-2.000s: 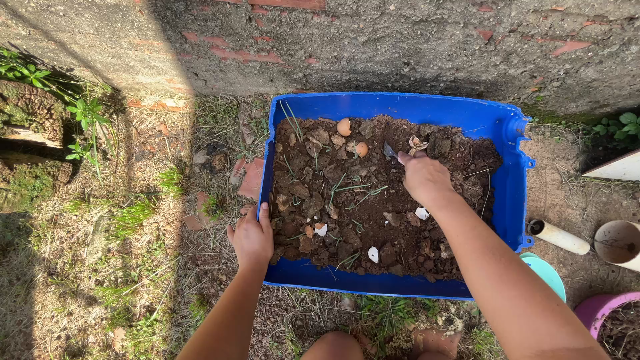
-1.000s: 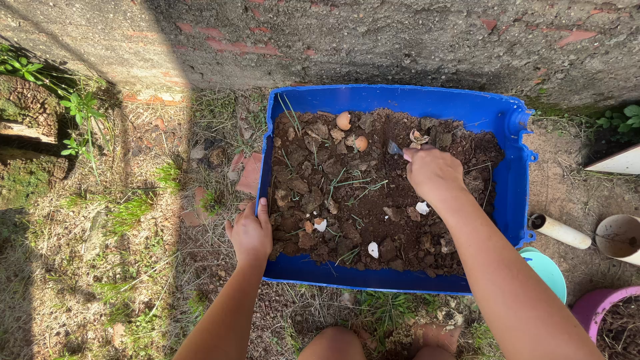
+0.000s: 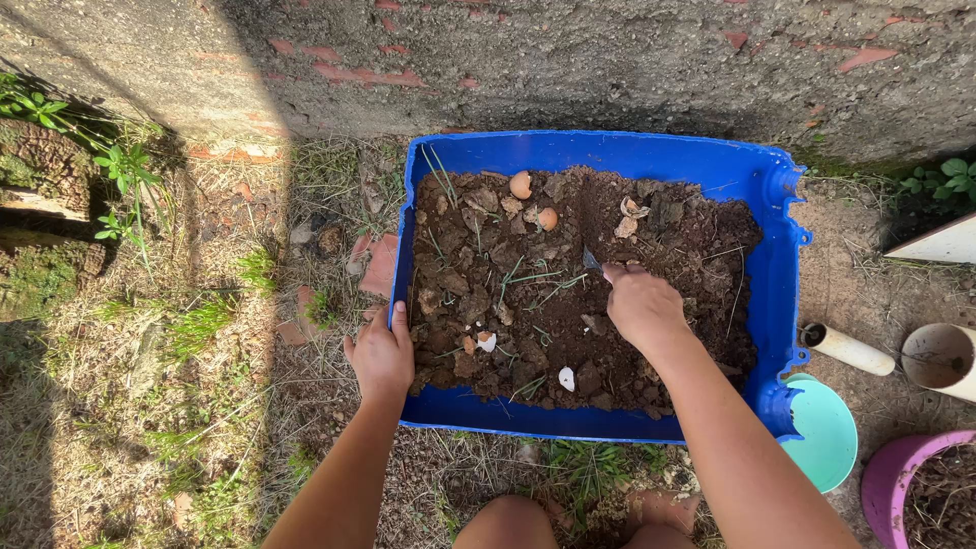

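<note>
A blue plastic container (image 3: 772, 252) holds dark, clumpy soil (image 3: 560, 328) with bits of grass on it. My left hand (image 3: 381, 352) grips the container's left wall, thumb along the rim. In my right hand (image 3: 646, 305) is a small tool with a grey metal blade (image 3: 592, 261), its tip at the soil near a shallow furrow; the fist hides its handle. Brown eggshells (image 3: 521, 184) lie in the upper left part of the soil, broken shell pieces (image 3: 631, 216) at the upper right, and white shell pieces (image 3: 566, 378) nearer to me.
Behind the container rises a rough wall (image 3: 549, 69). On the right are a white pipe (image 3: 850, 349), a wider pipe piece (image 3: 939, 357), a turquoise bowl (image 3: 827, 431) and a purple pot (image 3: 884, 488). Logs (image 3: 46, 171) lie at the far left, beside grass.
My right hand has moved the blade left and toward me, from beside the broken shells at the upper right. A furrow now shows above it. My left hand stays at the wall.
</note>
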